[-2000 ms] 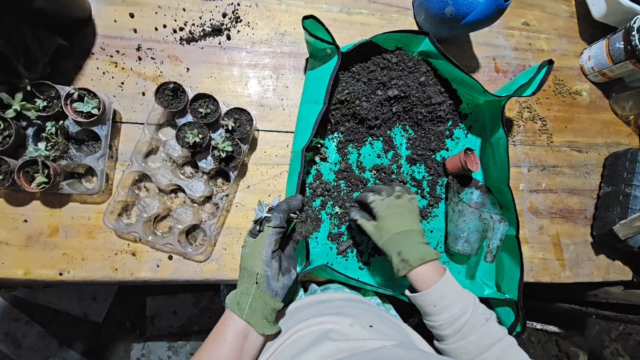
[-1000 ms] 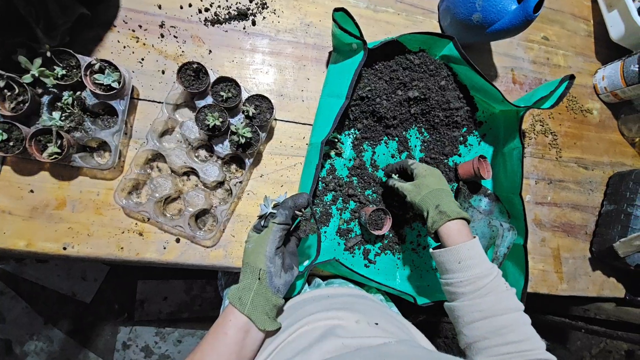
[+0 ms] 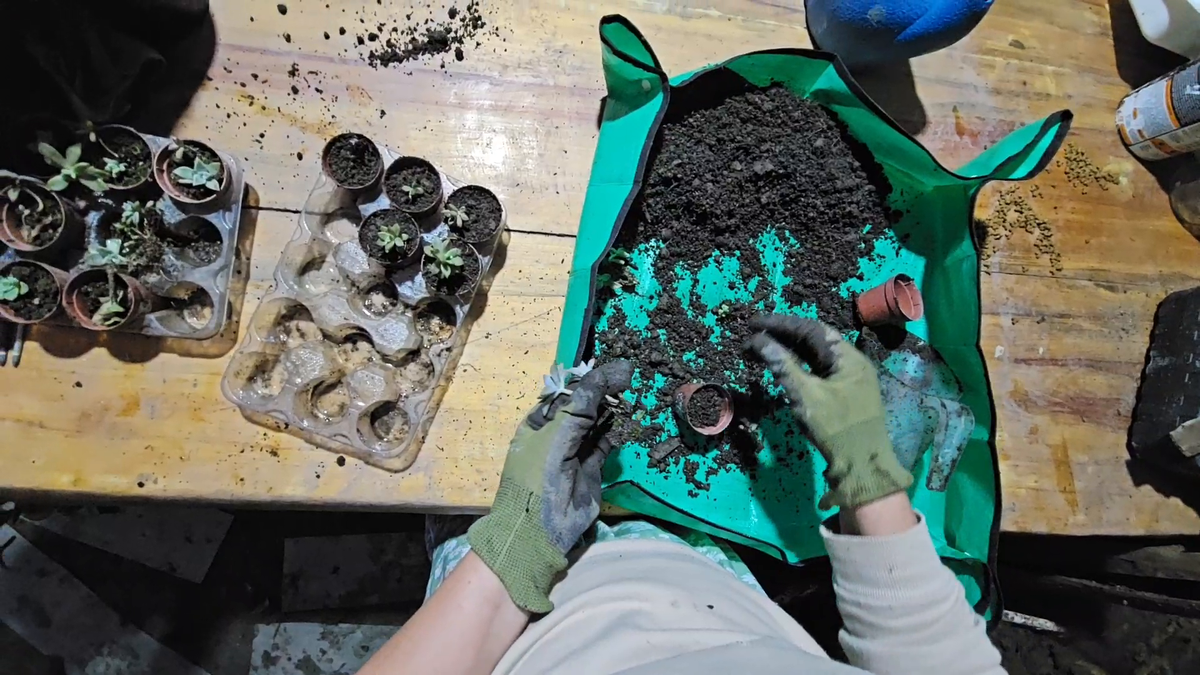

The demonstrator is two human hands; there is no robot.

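My left hand (image 3: 562,469), in a green and grey work glove, holds a small pale succulent (image 3: 562,380) at the left edge of the green potting mat (image 3: 609,169). My right hand (image 3: 825,394), gloved alike, hovers over the mat with its fingers apart and nothing seen between them. Between the hands, a small brown plastic pot (image 3: 705,409) with soil in it stands on the mat. A second small pot (image 3: 889,301) lies tipped to the right. Dark potting soil (image 3: 764,159) is heaped at the mat's far end and scattered thinly nearer me.
A clear plastic tray (image 3: 319,375) with several potted succulents lies to the left, and another tray (image 3: 225,244) of succulents beyond it. A clear plastic scoop-like item (image 3: 923,412) lies on the mat's right. A blue container (image 3: 891,28), a can (image 3: 1162,112) and a black container (image 3: 1167,394) stand around.
The brown pot between my hands now holds more visible soil and stands more upright than a second ago. My right hand has drawn back a little from the soil. My left hand keeps the succulent.
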